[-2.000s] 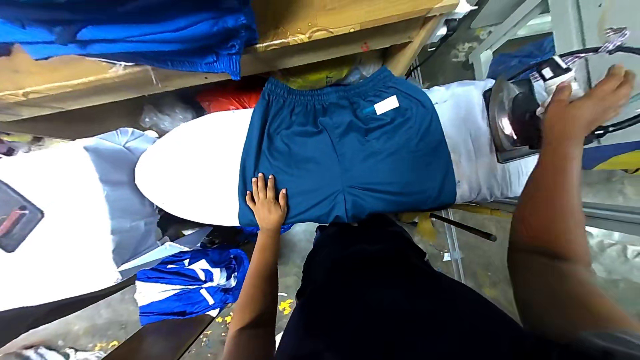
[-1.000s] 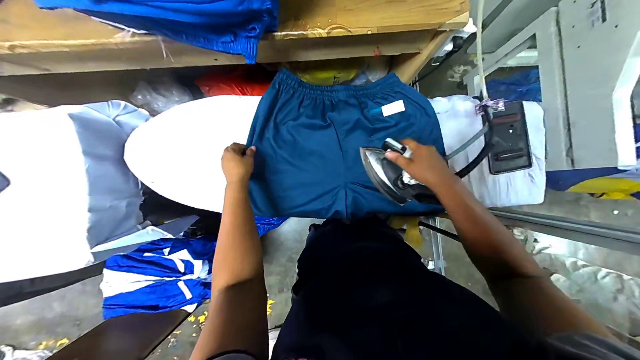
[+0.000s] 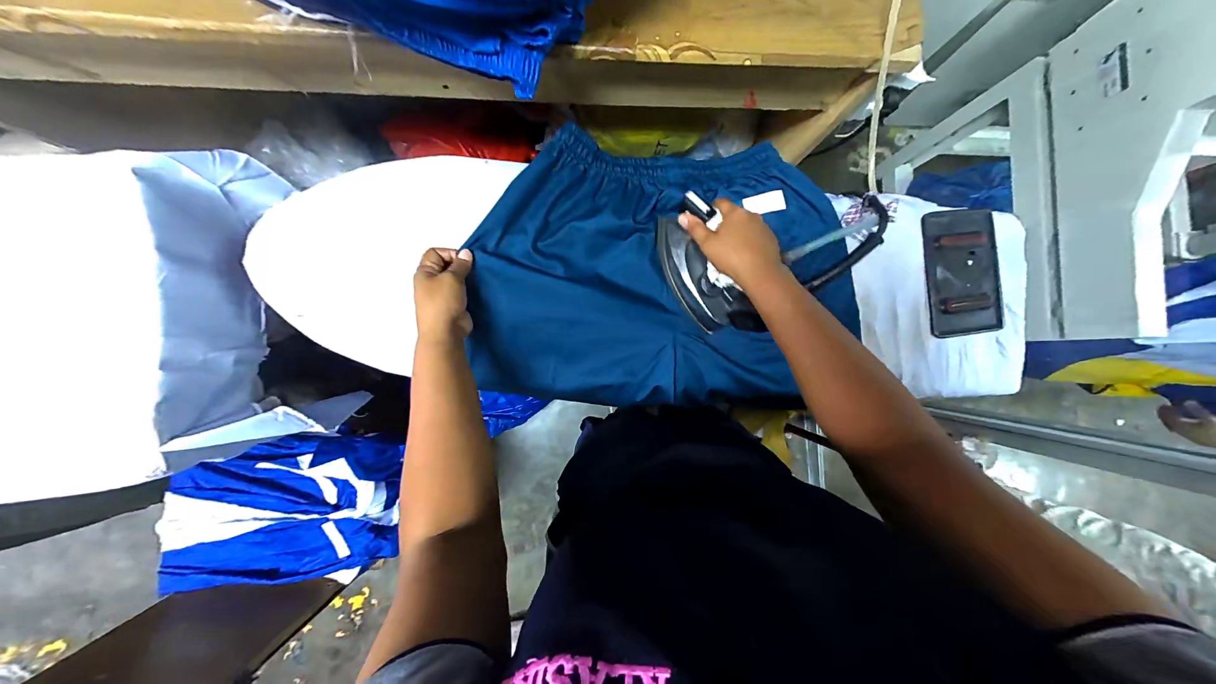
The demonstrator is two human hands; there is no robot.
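Dark teal shorts [image 3: 579, 313] with an elastic waistband and a small white label lie over a white padded ironing board [image 3: 370, 247], waistband toward the far side. My left hand [image 3: 444, 293] pinches the left edge of the shorts between thumb and fingers. My right hand [image 3: 736, 239] grips the handle of an electric iron [image 3: 692, 275], whose soleplate is on the right half of the shorts, left of and below the label. The iron's cord runs right from behind my wrist. A dark iron rest [image 3: 962, 274] stands on the white cloth at the board's right end.
Behind the board is a wooden table [image 3: 665, 81] with blue fabric [image 3: 456, 33] hanging over its edge. A second white padded surface [image 3: 76, 323] stands at left, blue and white garments [image 3: 285, 503] below it. A grey metal frame [image 3: 1031, 190] rises at right.
Two seconds ago the iron stood on its rest at the right and my left hand lay flat on the shorts. The iron is now on the shorts, and my left hand pinches their edge.
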